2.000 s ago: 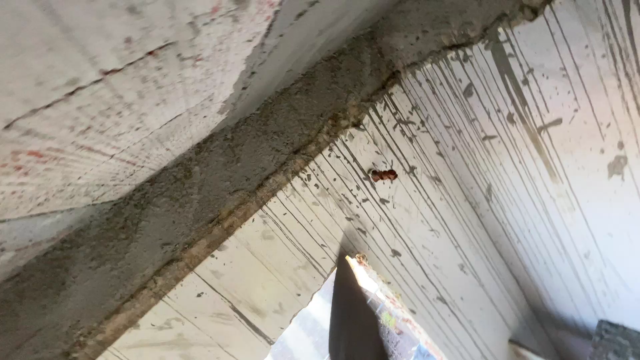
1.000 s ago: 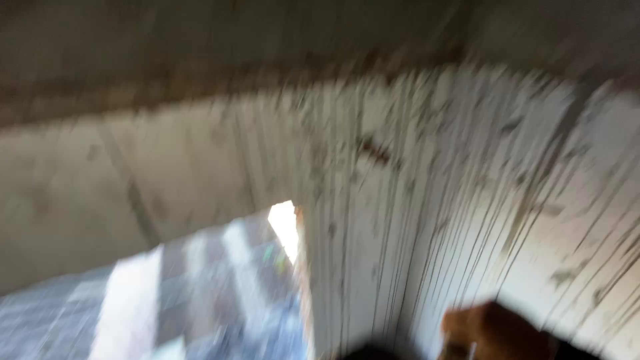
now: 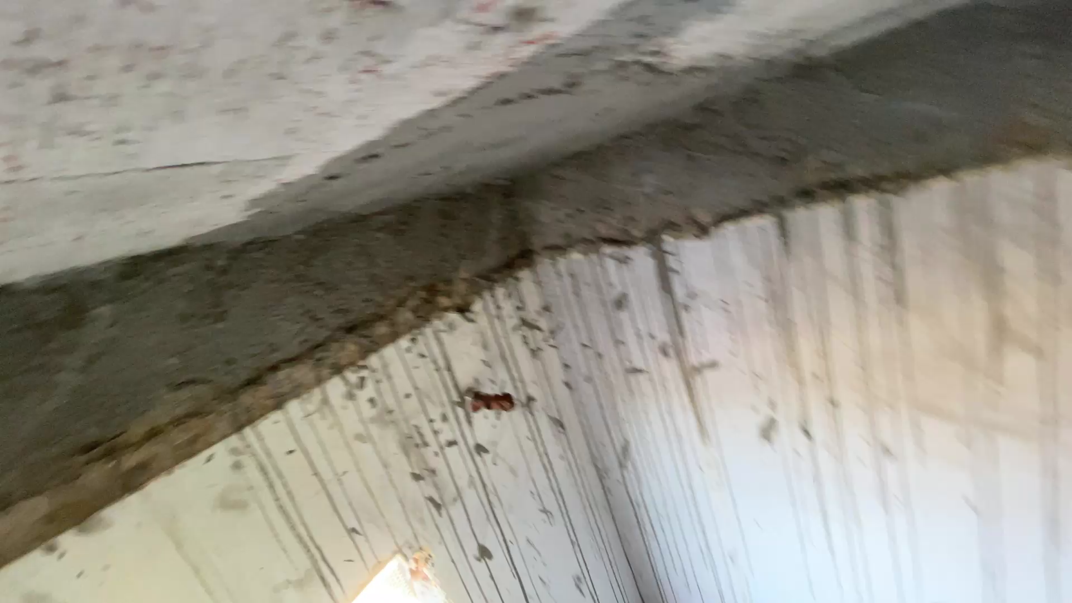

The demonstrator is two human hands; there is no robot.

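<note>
Neither of my hands shows in this view. A band of grey cement mortar (image 3: pixel 335 285) runs across the top of the white walls, just under the ceiling, and its lower edge is rough and brownish. Thin grey drips and splatters streak the wall (image 3: pixel 519 469) below it. A small reddish-brown object (image 3: pixel 492 402) is on the wall near the corner; what it is I cannot tell.
The whitish ceiling (image 3: pixel 167 109) has dark and red specks. Two walls meet at an inside corner (image 3: pixel 615 519). The top of a bright opening (image 3: pixel 394 582) shows at the bottom edge, with the streaked right wall (image 3: pixel 837 469) beyond the corner.
The view has tilted up from a second ago. The hand seen then at the bottom right is out of view, as is the dark blade-like shape seen two seconds ago.
</note>
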